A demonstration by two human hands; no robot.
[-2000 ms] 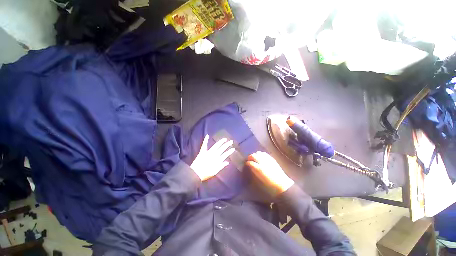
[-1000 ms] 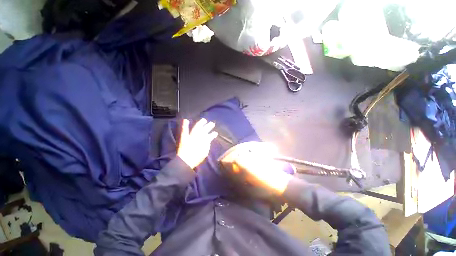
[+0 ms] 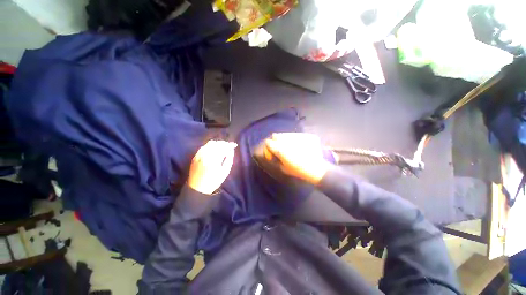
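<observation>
A navy garment panel (image 3: 245, 196) lies on the dark table in front of me. My right hand (image 3: 297, 154) is closed around the steam iron (image 3: 265, 163), which rests on the panel. The hand covers most of the iron, and its pointed metal edge shows at the left. My left hand (image 3: 212, 166) is left of the iron, over the cloth between panel and pile. Its fingers are bent and glare blurs them; whether it grips cloth is unclear. The interlining strip on the panel is hidden.
A large navy pile (image 3: 115, 115) drapes off the left. A phone (image 3: 217, 98), dark strip stack (image 3: 300, 80) and scissors (image 3: 360, 83) lie beyond the panel. A white plastic bag (image 3: 314, 29) and yellow-red packet (image 3: 254, 14) are behind. The iron's hose (image 3: 363, 155) runs right.
My right hand took hold of the iron from the table and brought it onto the panel, then moved it farther up the panel. My left hand has moved off the panel's middle, and its fingers have bent.
</observation>
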